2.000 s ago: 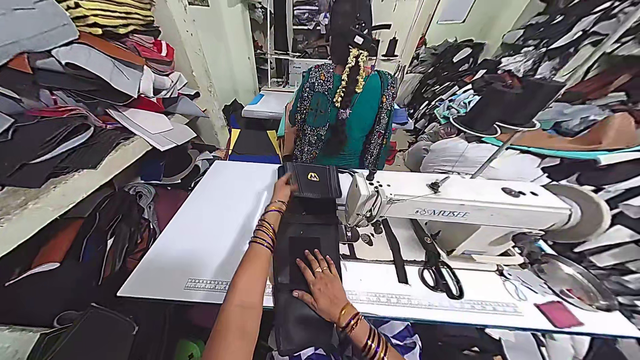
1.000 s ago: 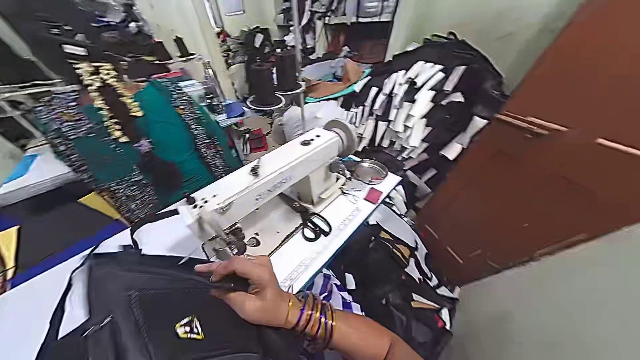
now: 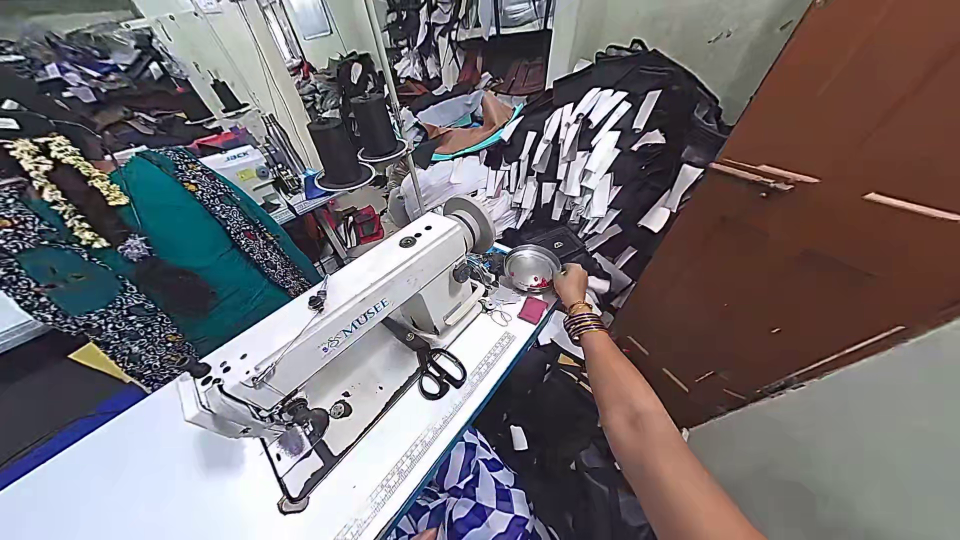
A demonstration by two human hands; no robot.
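My right hand (image 3: pixel 572 285), with bangles on its wrist, reaches past the table's far right corner, beside the rim of a round steel dish (image 3: pixel 532 268) that has small red things inside. Its fingers are curled; whether they grip anything is hidden. Just behind the dish and hand lies a black fabric piece with a small emblem (image 3: pixel 559 241). A bit of skin at the bottom edge may be part of my left hand (image 3: pixel 426 534), against blue-and-white cloth. Black-handled scissors (image 3: pixel 441 373) rest by the bed of the white Musee sewing machine (image 3: pixel 352 315).
A dark red square (image 3: pixel 532 310) lies on the white table near the dish. Beyond it rises a heap of black pieces with white strips (image 3: pixel 585 157). A brown door (image 3: pixel 810 225) stands at right. Thread cones (image 3: pixel 334 152) stand behind the machine; a person in teal (image 3: pixel 202 255) is at left.
The view has swung right. My right hand, one second ago on the black fabric with an emblem in front of the machine, is now out beside the steel dish. That fabric has left the near table.
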